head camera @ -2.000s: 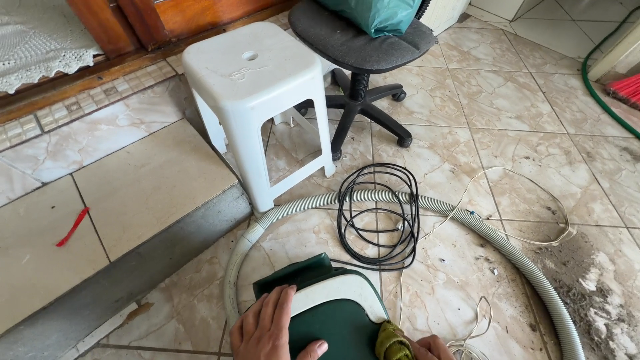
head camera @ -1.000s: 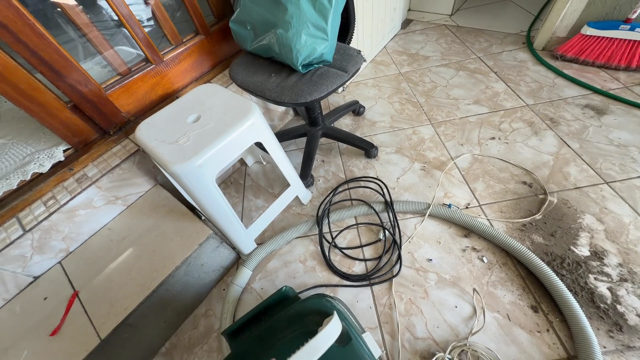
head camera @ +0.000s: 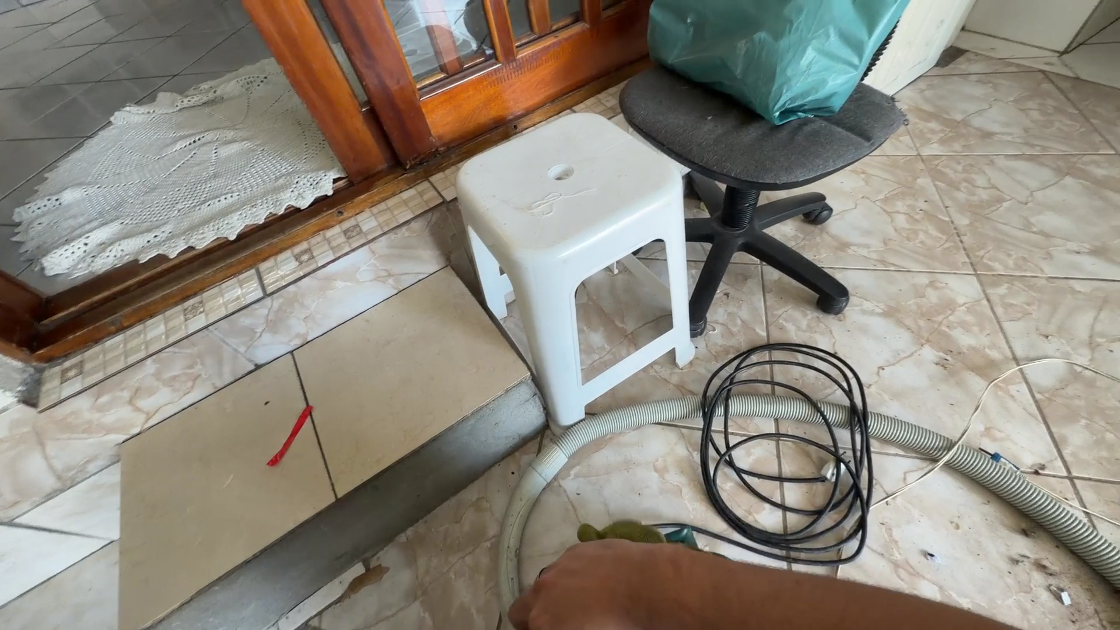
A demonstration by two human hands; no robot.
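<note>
One hand, on an arm reaching in from the lower right, so my right hand (head camera: 604, 586), is at the bottom middle. An olive-green cloth (head camera: 621, 531) shows at its far edge, apparently held in it. A small dark green part (head camera: 678, 535) shows just beyond the hand, at the end of the black cable. My left hand is out of view. The coiled black cable (head camera: 709, 472) lies across the grey corrugated hose (head camera: 647, 415), which curves round the hand's far side and touches the foot of the white plastic stool (head camera: 573, 210).
A grey swivel chair (head camera: 682, 122) bearing a teal plastic bag (head camera: 770, 52) stands behind the stool. At left are a tiled step (head camera: 402, 376) with a red strip (head camera: 290, 436), a wooden door (head camera: 525, 83) and a white crocheted cloth (head camera: 201, 166). A thin pale cord (head camera: 989, 394) lies at right.
Two seconds ago both hands were at the green appliance with its pale handle; now only my right hand shows, lower middle, and most of the appliance is out of sight. The view has swung left.
</note>
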